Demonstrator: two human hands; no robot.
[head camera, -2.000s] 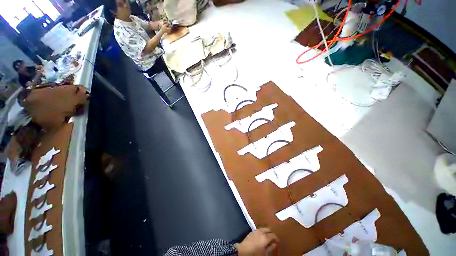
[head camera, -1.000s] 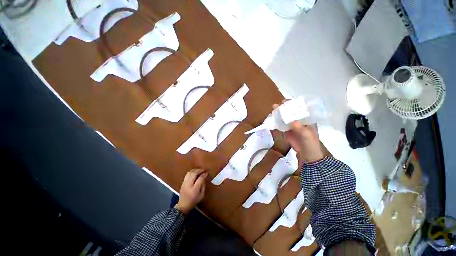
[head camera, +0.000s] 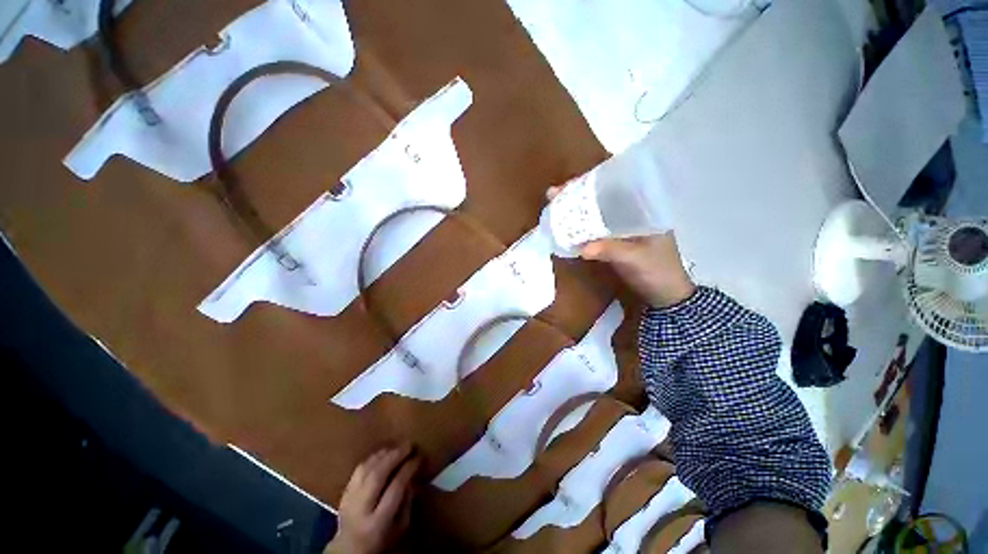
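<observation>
My right hand (head camera: 639, 265) is shut on a translucent white squeeze bottle (head camera: 607, 206) with a printed label, held tilted over the right end of a white shaped piece (head camera: 477, 308). The bottle's tip is hard to make out. My left hand (head camera: 379, 492) rests on the brown panels (head camera: 271, 400) near their near edge, fingers together, with nothing visible in it. Several white pieces lie in a slanting row on the overlapping brown panels. Thin dark brown arched handles (head camera: 374, 243) lie at the pieces. Small dark marks show on the pieces.
A white desk fan (head camera: 867, 254) stands at the right, with a crumpled black item (head camera: 821, 344) below it. A grey flat sheet (head camera: 905, 119) lies at the upper right. The white table edge (head camera: 282, 476) runs along the lower left, beside the dark floor.
The view has moved closer over the white pieces, which now look larger. My right hand holds the bottle at a different piece. My left hand sits lower in the picture, still on the brown panels.
</observation>
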